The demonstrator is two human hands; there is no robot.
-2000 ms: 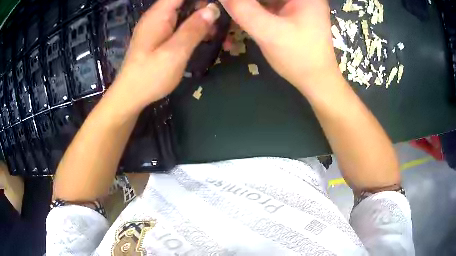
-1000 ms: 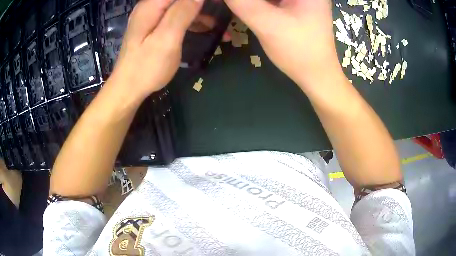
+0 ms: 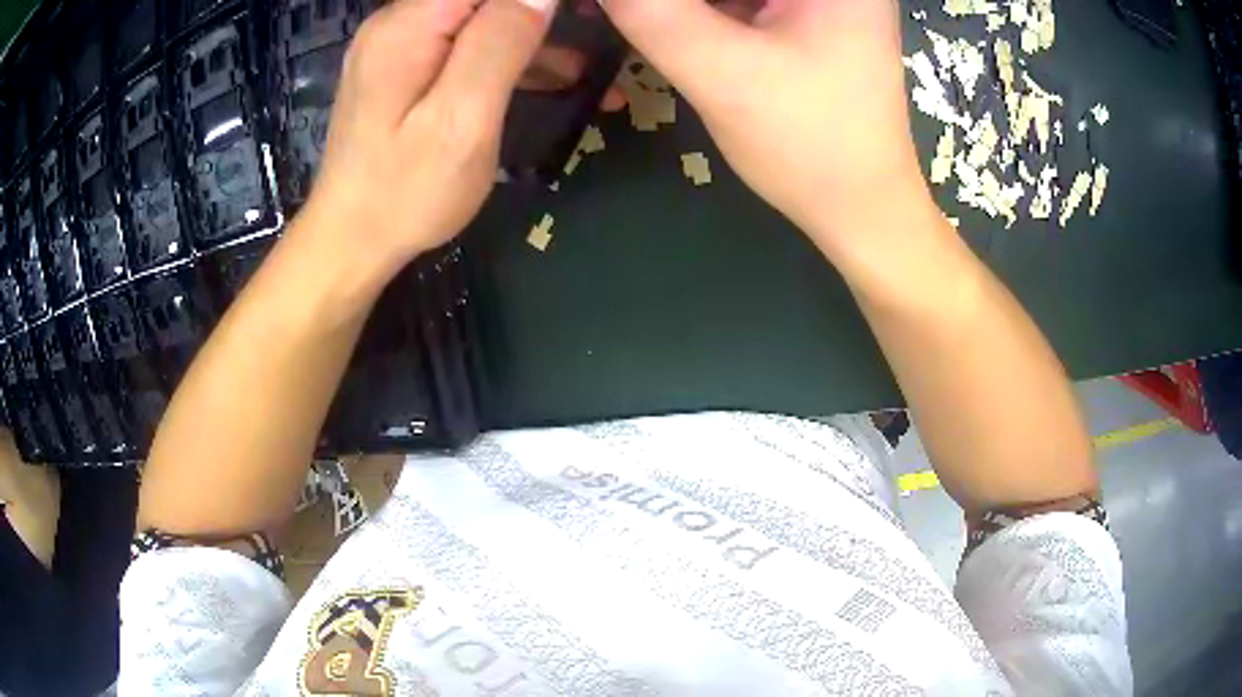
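Note:
A black phone housing [image 3: 556,120] is at the top centre, its upper part cut off by the picture's edge. My left hand [image 3: 425,130] grips its left side, the thumb on its face near the top edge. My right hand [image 3: 776,102] is at its right upper side; its fingertips are cut off by the top edge, so I cannot tell what they hold. Cream square pieces [image 3: 653,109] lie partly under the housing, and single ones lie nearer to me on the mat.
A black shiny tray [image 3: 143,279] with rows of pockets holding housings fills the left. A pile of cream and white strips [image 3: 1001,130] lies at the right on the dark green mat [image 3: 681,313]. A dark flat item [image 3: 1147,19] lies at the upper right. Part of another person [image 3: 27,511] shows at lower left.
Compared with two seconds ago, both hands and the housing are slightly higher in the picture, and the housing is tilted differently. In the last second they have hardly moved.

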